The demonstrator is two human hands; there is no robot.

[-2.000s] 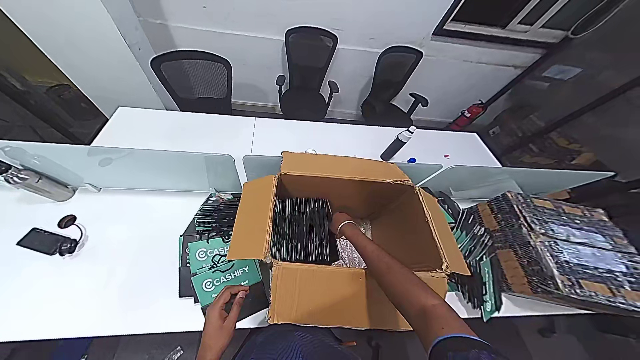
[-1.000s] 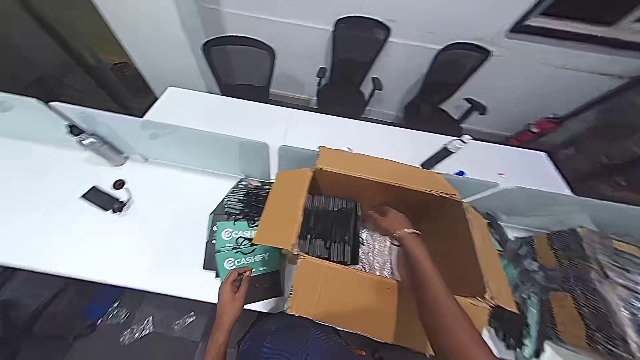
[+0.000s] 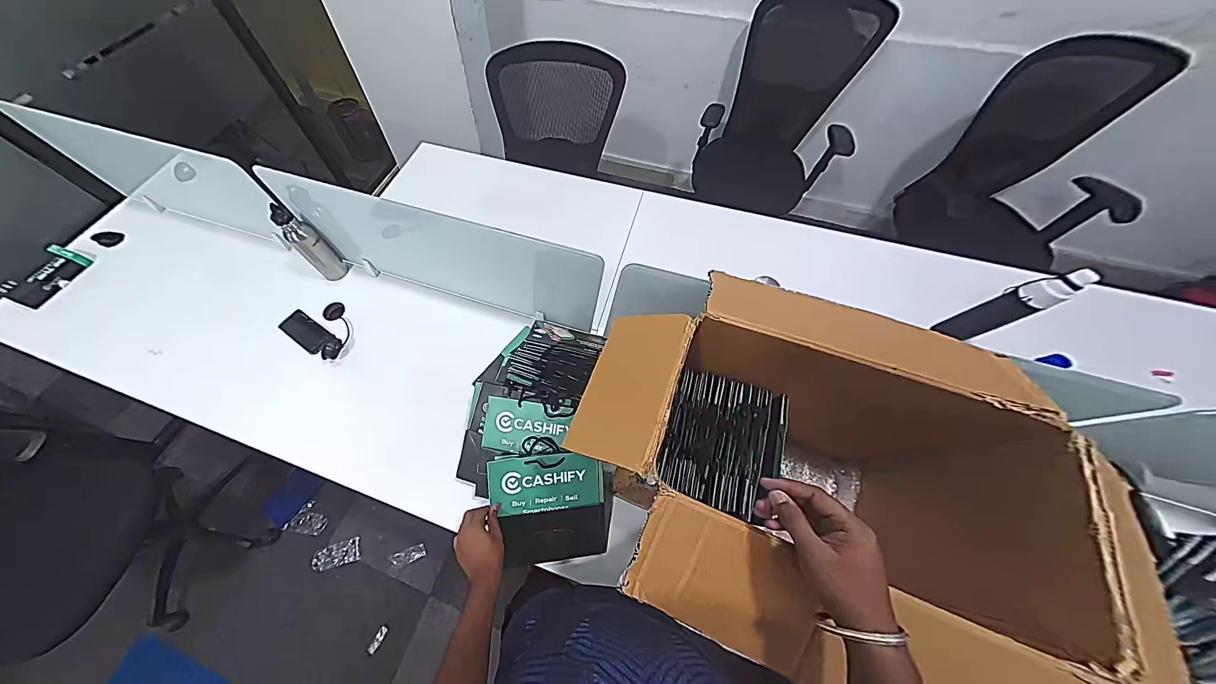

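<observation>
An open cardboard box (image 3: 950, 475) stands on the white desk, with a tight row of dark flat paper bags (image 3: 717, 442) upright along its left side. My right hand (image 3: 831, 541), a bangle on its wrist, pinches the near right end of that row. Clear bubble wrap (image 3: 822, 475) lies on the box floor beside the row. My left hand (image 3: 480, 546) grips the left edge of a green and black paper bag (image 3: 546, 503) at the desk's front edge. Behind this bag, more green and black bags (image 3: 541, 366) lie in an overlapping pile, partly hidden by the box's left flap.
Left on the desk (image 3: 399, 399) are a phone (image 3: 306, 332) with a small corded item and a steel bottle (image 3: 318, 249) by the glass partition (image 3: 446, 252). A dark bottle (image 3: 1016, 304) lies beyond the box. An office chair (image 3: 76, 532) stands at lower left, near plastic scraps (image 3: 337, 554) on the floor.
My right hand has moved from the bubble wrap area toward the near end of the bag row. My left hand remains at the green and black bag. The view has swung left.
</observation>
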